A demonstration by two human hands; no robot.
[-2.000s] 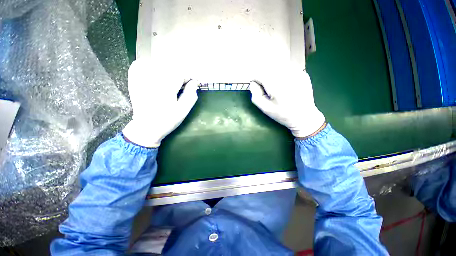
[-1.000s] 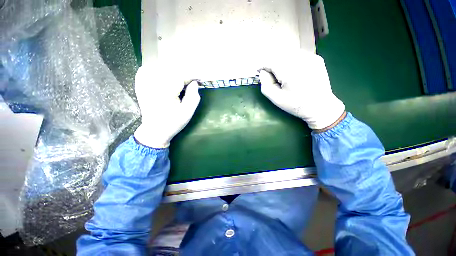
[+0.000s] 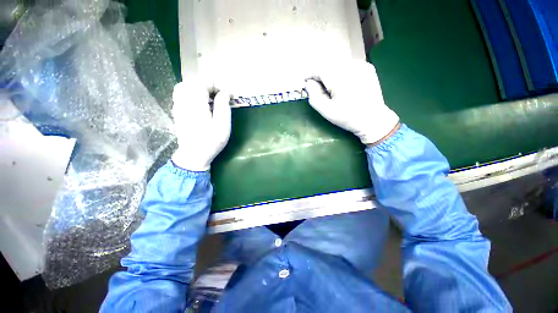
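A silver-white metal panel with small holes lies on the green bench in front of me. Its near edge is slotted like a comb; its far end is cut off by the frame's top. My gloved left hand holds the near left corner, with the thumb at the slotted edge. My gloved right hand holds the near right corner in the same way. The fingers of both hands are hard to make out against the overexposed white panel.
Crumpled bubble wrap lies at the left, with a second white panel on it. A small grey bracket stands right of the panel. Blue-filmed panels lie at the far right. The pale metal bench edge runs before my body.
The view has shifted, and more of the second panel shows at the left. The held panel sits slightly tilted compared with before. Both hands keep their hold on its near corners.
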